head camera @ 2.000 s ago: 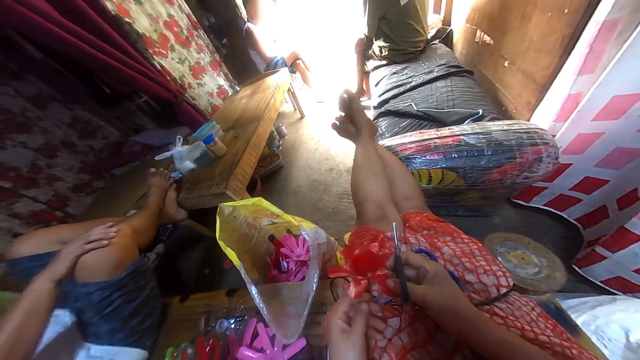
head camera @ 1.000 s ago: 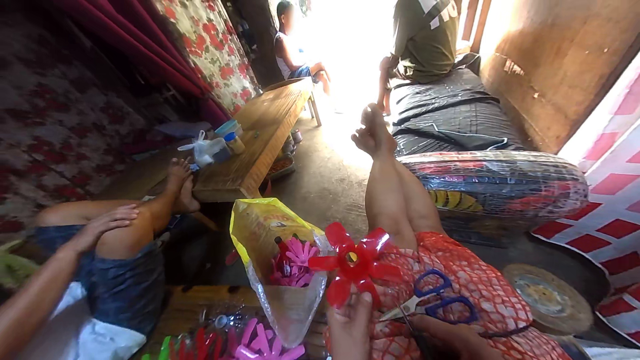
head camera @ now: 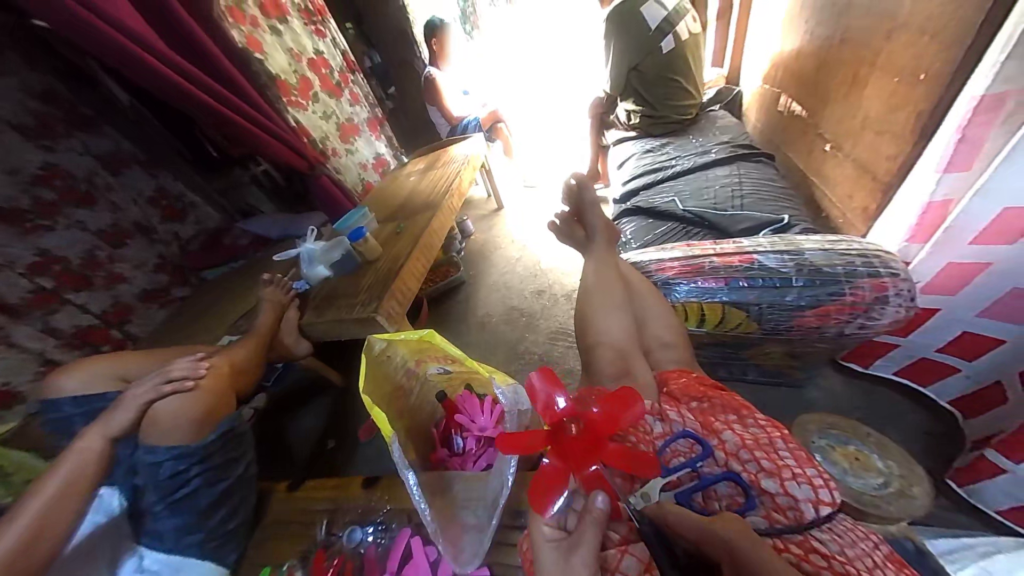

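My left hand (head camera: 566, 532) grips the lower edge of a red flower-shaped piece (head camera: 578, 440), apparently plastic, with petals spread. At its right, my right hand (head camera: 708, 538) is low in the frame, fingers largely hidden, around a dark, narrow object (head camera: 650, 544) whose kind I cannot tell. Scissors with blue handles (head camera: 712, 480) lie on the red patterned cloth (head camera: 768, 448) over my lap, just above that hand. To the left stands a yellow and clear plastic bag (head camera: 400, 384) holding pink flower-like pieces (head camera: 472, 428).
More pink and red pieces (head camera: 408, 556) lie on a wooden bench (head camera: 312, 512). A seated person's bent legs (head camera: 176, 416) are at left, near a wooden table (head camera: 424, 208) with containers. Two more people sit ahead. A wrapped bundle (head camera: 784, 288) and a round disc (head camera: 864, 464) are at right.
The red piece was low between both hands at first; it is now raised in my left hand, opened out toward the view. The blue-handled scissors have come into clear view on my lap.
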